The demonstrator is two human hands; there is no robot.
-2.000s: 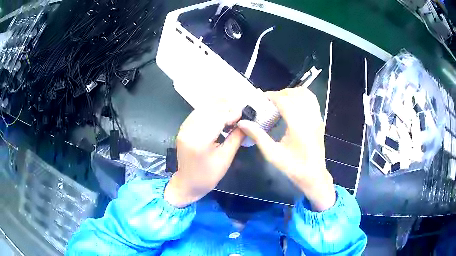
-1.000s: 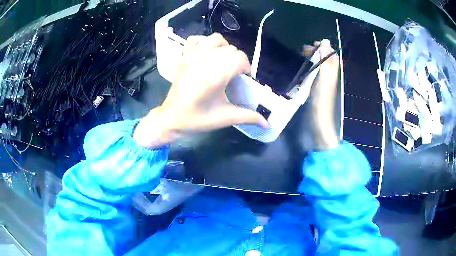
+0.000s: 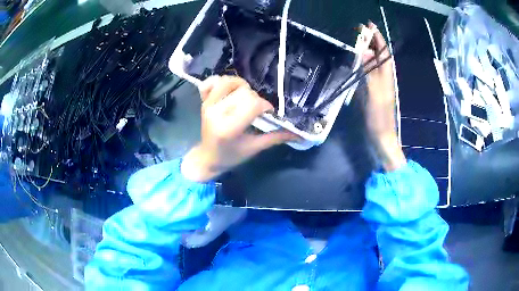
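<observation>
The white housing lies in front of me with its open black interior facing up. A narrow white strip crosses it. My left hand grips the housing's near left rim, thumb along the near wall. My right hand is at the housing's right end, slightly blurred, its fingers around a small white piece. A black cable runs from the interior near corner up to my right fingers. What the white piece is exactly cannot be told.
A large tangle of black cables lies at left, with clear trays beyond it. The long black adhesive strip lies right of my right hand. A clear bag of white panels is at far right. The bench's near edge runs below.
The housing has tipped so its interior faces me more. My left hand has moved down along its rim. My right hand has gone from the near wall to the right end, with the cable.
</observation>
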